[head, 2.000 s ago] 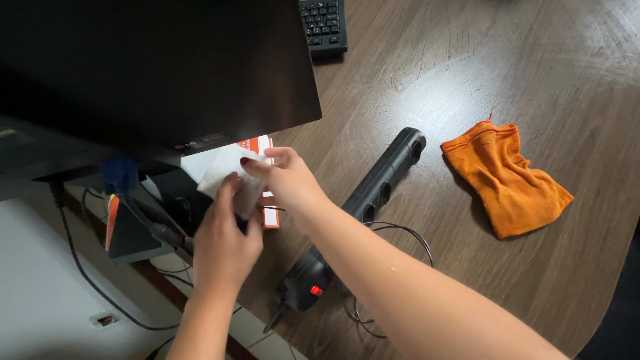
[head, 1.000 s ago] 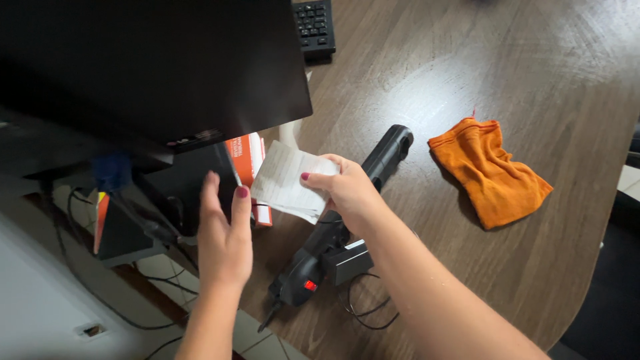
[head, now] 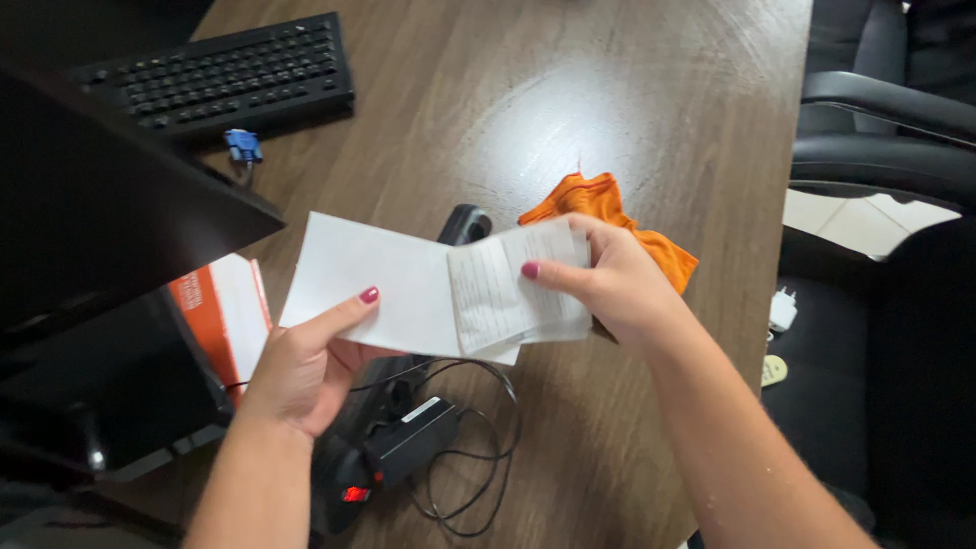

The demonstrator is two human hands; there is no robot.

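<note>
A white sheet of paper is pinched between the thumb and fingers of my left hand. Thin printed paper slips overlap its right part, and my right hand holds them with the thumb on top. The papers are above a black power strip, which they partly cover. Beyond my right hand, partly hidden by it, lies an orange cloth.
A black power adapter with a looped cable lies beside the strip's lit red switch. At the left are a monitor, an orange and white box, a blue VGA connector and a keyboard. Black chairs stand at the right.
One second ago only my right hand held the papers, bunched together, and my left hand was apart from them. Now they are spread out between both hands. The view has shifted.
</note>
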